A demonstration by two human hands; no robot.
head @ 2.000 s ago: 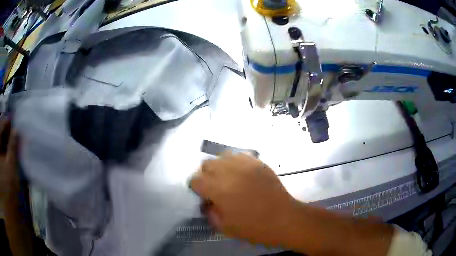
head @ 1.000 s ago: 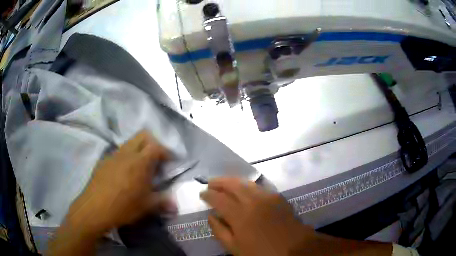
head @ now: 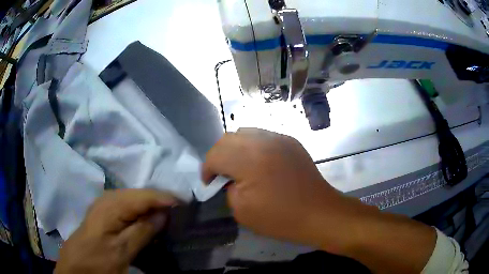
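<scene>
A light grey garment panel lies heaped left of the sewing machine head. A dark grey fabric piece lies along its right side and reaches down towards my hands. My right hand pinches a pale edge of the cloth in front of the needle area. My left hand pinches the cloth at the lower left, with thumb and fingers together. The two hands are a short way apart, with pale and dark cloth between them. My right fingertips are partly hidden by the hand.
The white sewing machine head with a blue stripe stands at upper right. A grey attachment hangs below it. Black scissors lie at right. A ruler strip runs along the front edge.
The garment has been turned and drawn left, its dark piece now lying more to the upper left. Both hands have come onto the cloth at the front and grip its edge.
</scene>
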